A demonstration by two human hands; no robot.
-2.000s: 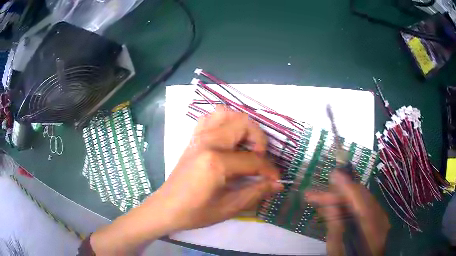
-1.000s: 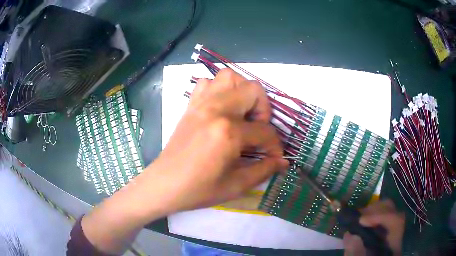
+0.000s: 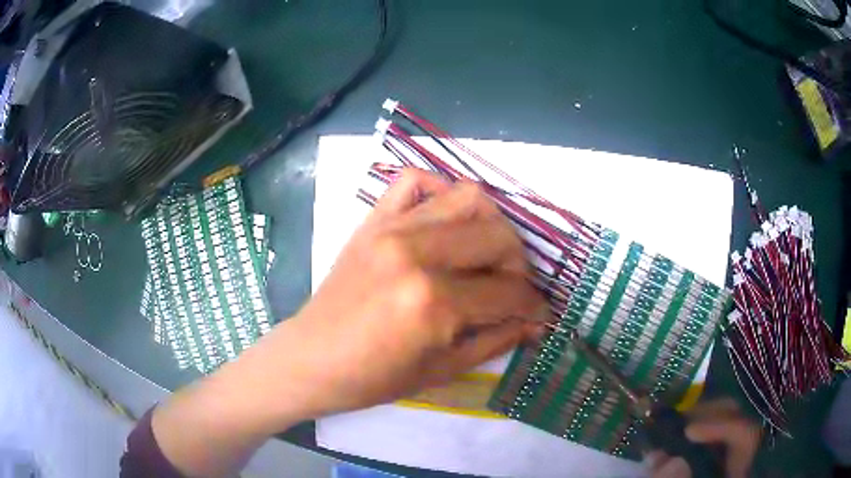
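The green PCB panel [image 3: 644, 308] lies tilted on a white sheet [image 3: 373, 434]. Red and black connector leads [image 3: 467, 163] fan from its upper left edge, with white plugs at their far ends. My left hand [image 3: 425, 280] covers part of the leads; its thumb and fingertips pinch a thin lead at the panel's left edge. The wire end is mostly hidden. My right hand [image 3: 718, 439], cut off by the lower edge, grips the black handle of a soldering iron [image 3: 611, 378]. The iron's tip is beside my left fingertips at the pads.
Spare PCB panels [image 3: 205, 275] overlap at left, below a black fume fan [image 3: 121, 112] with its cable. Wire rings [image 3: 89, 250] lie near the fan. A heap of connector leads [image 3: 784, 308] is at right. Yellow tape [image 3: 448, 406] crosses the white sheet.
The iron, first blurred and pointing up over the panel, has swung down so its tip is at the pads by my left fingertips. My left hand keeps its pinch there. The camera view has shifted slightly.
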